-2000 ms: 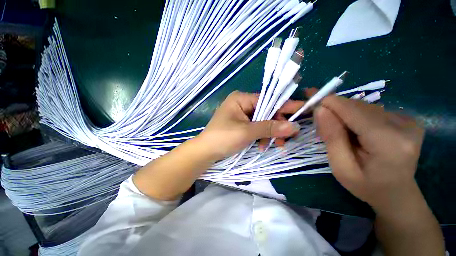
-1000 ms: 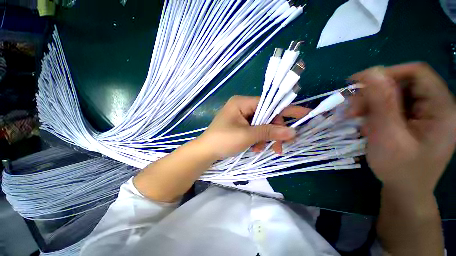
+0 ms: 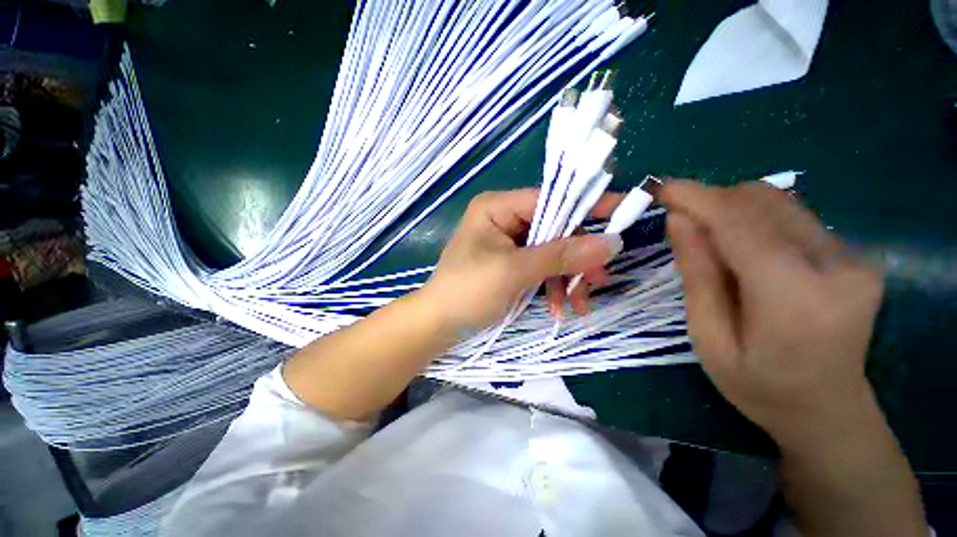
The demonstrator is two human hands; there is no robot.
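My left hand [image 3: 514, 262] grips a bunch of white plug ends [image 3: 575, 152], their silver metal tips pointing up and away. One more plug end [image 3: 632, 209] slants up to the right beside the left thumb. My right hand [image 3: 771, 278] has thumb and index finger at this plug's metal tip; whether they pinch it is blurred. Released white cables [image 3: 619, 334] lie below and between the hands, their right ends mostly hidden behind the right hand. One plug end [image 3: 782, 180] shows beyond the right knuckles.
A large bundle of white cables [image 3: 409, 126] fans over the green table [image 3: 651, 404] and curves left. Greyer cables [image 3: 126, 383] hang at the lower left. A white angular piece [image 3: 747, 55] lies at the upper right. A translucent object is cut off at the top right corner.
My right hand has moved left from the right side, to the tip of the single plug end. That plug end now sits closer to the left hand. The held bunch shifted slightly left and up.
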